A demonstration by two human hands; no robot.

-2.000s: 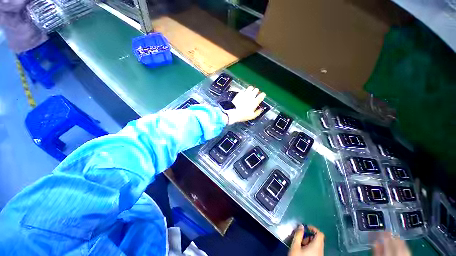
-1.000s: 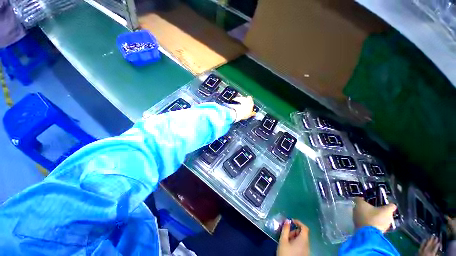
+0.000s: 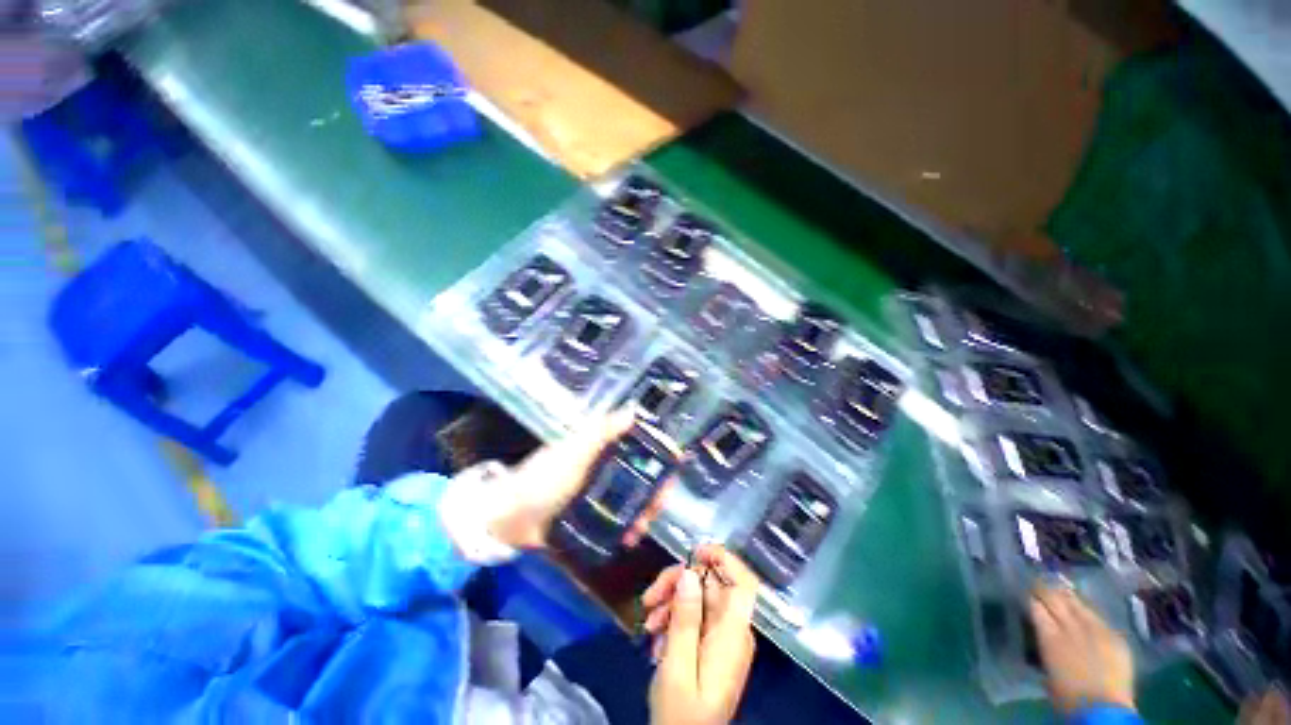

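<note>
My left hand (image 3: 531,496), in a blue sleeve, holds a black device housing (image 3: 612,493) over the bench's near edge. My right hand (image 3: 697,644) is just right of it, fingertips pinched on a small thin dark part (image 3: 712,569), too blurred to identify. The clear blister tray (image 3: 460,309) lies on the green bench beyond my hands, with black housings in two rows. One far-row pocket (image 3: 729,312) shows only a fainter shape. A small blue item (image 3: 867,646) lies near the tray's right corner.
A second blister tray (image 3: 1008,677) with housings lies at right, with another person's hand (image 3: 1083,652) at its near end. A blue parts bin (image 3: 414,96) and cardboard sheet (image 3: 566,92) are at the back. A blue stool (image 3: 163,319) stands at left.
My left hand has come back from the tray's far row and now holds a housing. My right hand has moved left beside it. The other person's hand has moved at the right tray.
</note>
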